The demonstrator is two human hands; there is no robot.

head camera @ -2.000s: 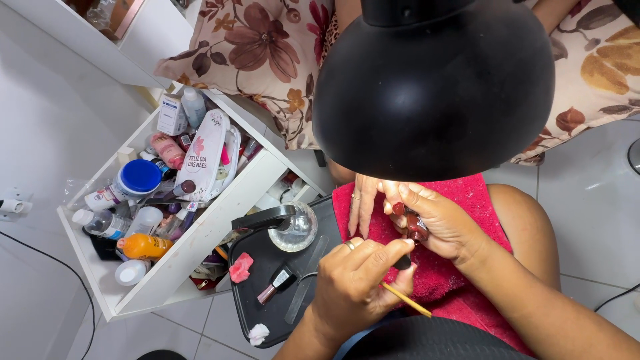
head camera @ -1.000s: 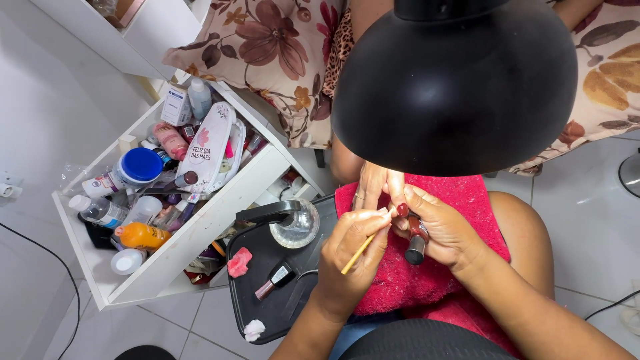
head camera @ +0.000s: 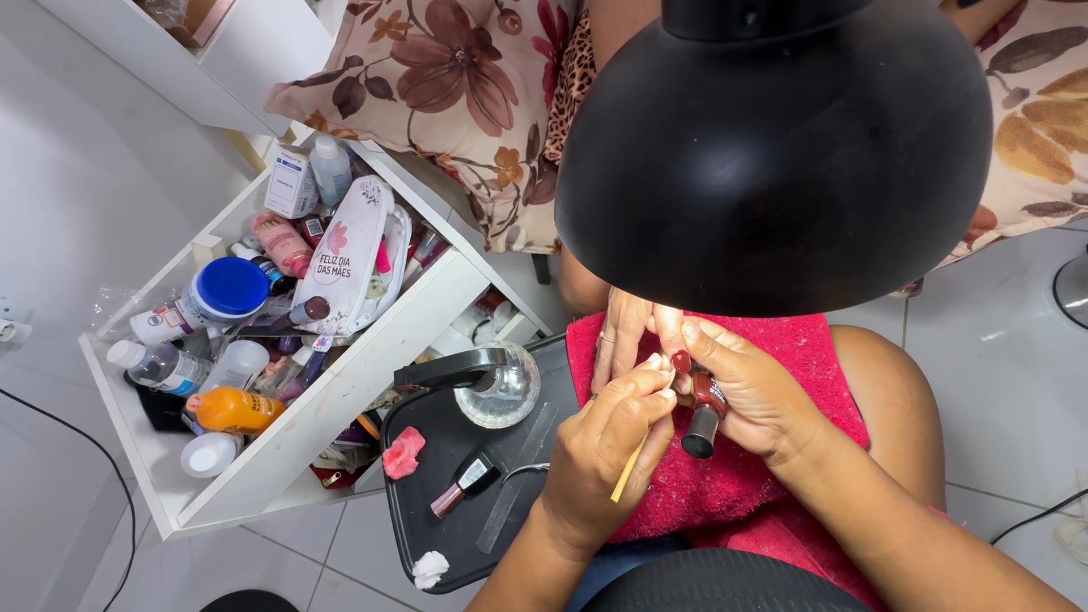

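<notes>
My left hand (head camera: 612,438) grips a thin wooden stick (head camera: 627,473), its upper end at a dark red painted fingernail (head camera: 681,361) of another person's hand (head camera: 627,333). My right hand (head camera: 756,395) holds a nail polish bottle (head camera: 709,396), dark red with a black cap (head camera: 700,432) pointing down, while its thumb and fingers steady that person's finger. A ring shows on the other person's hand, which lies over a red towel (head camera: 739,480). Part of that hand is hidden under a black lamp shade (head camera: 773,170).
On the left, an open white drawer (head camera: 340,391) is crammed with bottles and jars. A black tray (head camera: 408,527) beside the towel carries a clear pump bottle (head camera: 501,387), another nail polish bottle (head camera: 465,484), a nail file (head camera: 518,476) and cotton pieces (head camera: 430,569). The lamp hangs low above the hands.
My left hand has moved from beside the polish bottle's cap up to the painted fingernail, with the stick still in it. My right hand still holds the bottle.
</notes>
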